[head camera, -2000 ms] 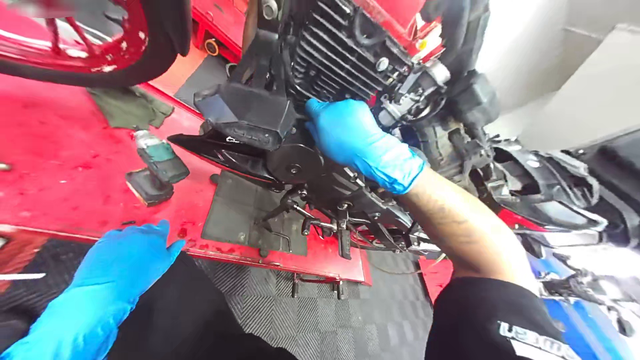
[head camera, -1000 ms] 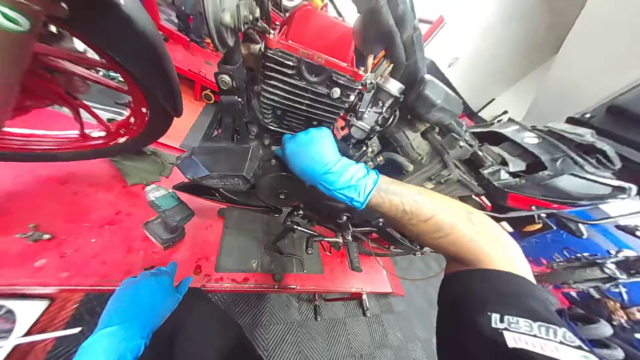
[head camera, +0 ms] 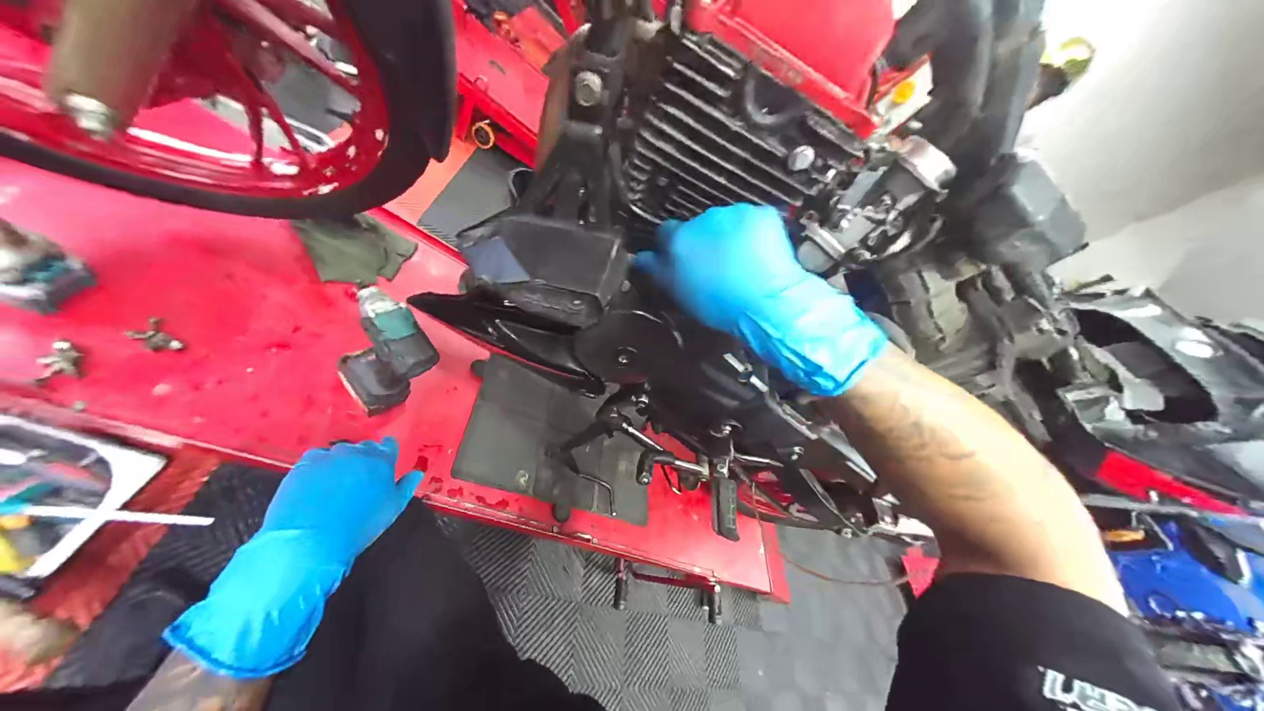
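Note:
My right hand [head camera: 736, 272], in a blue glove, reaches to the motorcycle engine just below the finned cylinder [head camera: 706, 133], above the black engine side cover [head camera: 632, 346]. Its fingertips are blurred and partly hidden, so whether they hold anything cannot be told. My left hand [head camera: 341, 494], also gloved in blue, rests with its fingers near the front edge of the red lift table [head camera: 237, 395], over my dark-clothed leg; no object shows in it. Beyond its fingers a cordless power tool [head camera: 390, 346] lies on the table. The gear lever and footpeg [head camera: 726, 504] hang below the engine.
The red front wheel [head camera: 286, 118] stands at upper left. A dark cloth [head camera: 351, 247], small metal parts [head camera: 156, 336] and another tool [head camera: 39, 267] lie on the table. A tray [head camera: 89, 494] is at lower left. A dark motorcycle [head camera: 1165, 375] stands at right.
The view has shifted, bringing more of the table's left part into sight. My right hand stays at the engine below the cylinder, and my left hand remains near the table edge.

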